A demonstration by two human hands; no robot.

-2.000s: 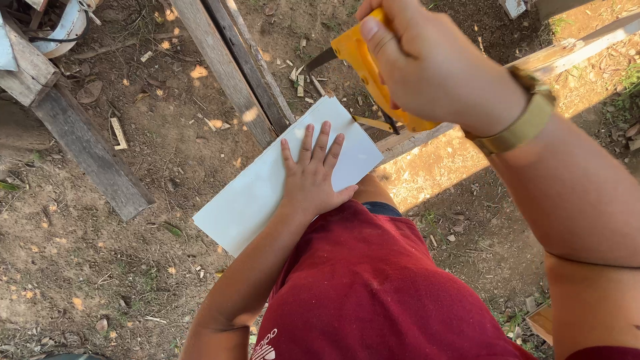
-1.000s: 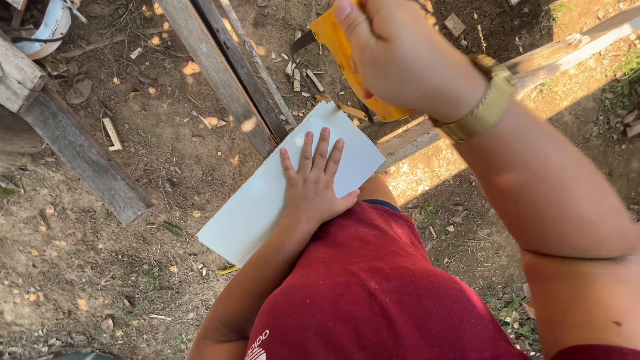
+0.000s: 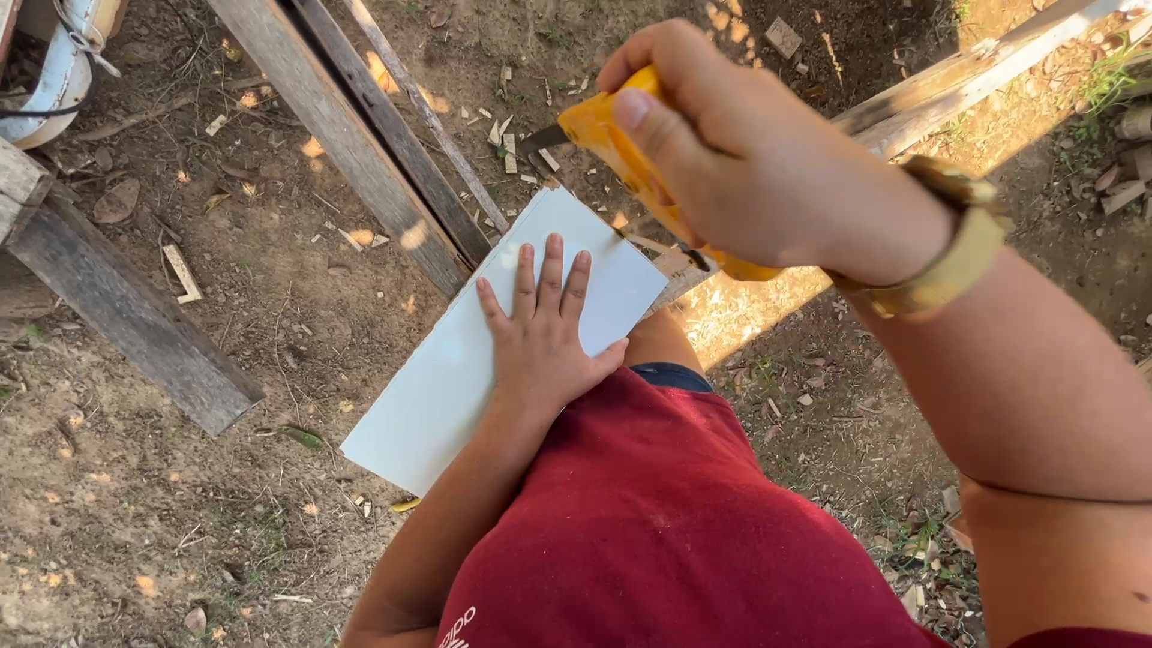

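My left hand (image 3: 544, 333) lies flat with its fingers spread on a white rectangular board (image 3: 432, 396), which slants across my lap. Above the board's far right edge, my right hand (image 3: 711, 135) grips the yellow plastic handle (image 3: 607, 135) of what looks like a handsaw. A short stretch of dark metal blade (image 3: 546, 138) shows at the handle's far left end, and another dark part shows below the handle near the board's edge. Most of the tool is hidden by the handle and hand.
Weathered wooden beams (image 3: 351, 135) run to the board's far edge. Another grey beam (image 3: 135, 297) stands at the left, below a white curved metal object (image 3: 58, 81). A pale timber (image 3: 972, 72) extends to the upper right. Wood offcuts (image 3: 510, 153) and leaves lie on the dirt.
My right hand and the yellow handle have shifted a little relative to the board. My left hand stays flat on the board. The view has moved slightly.
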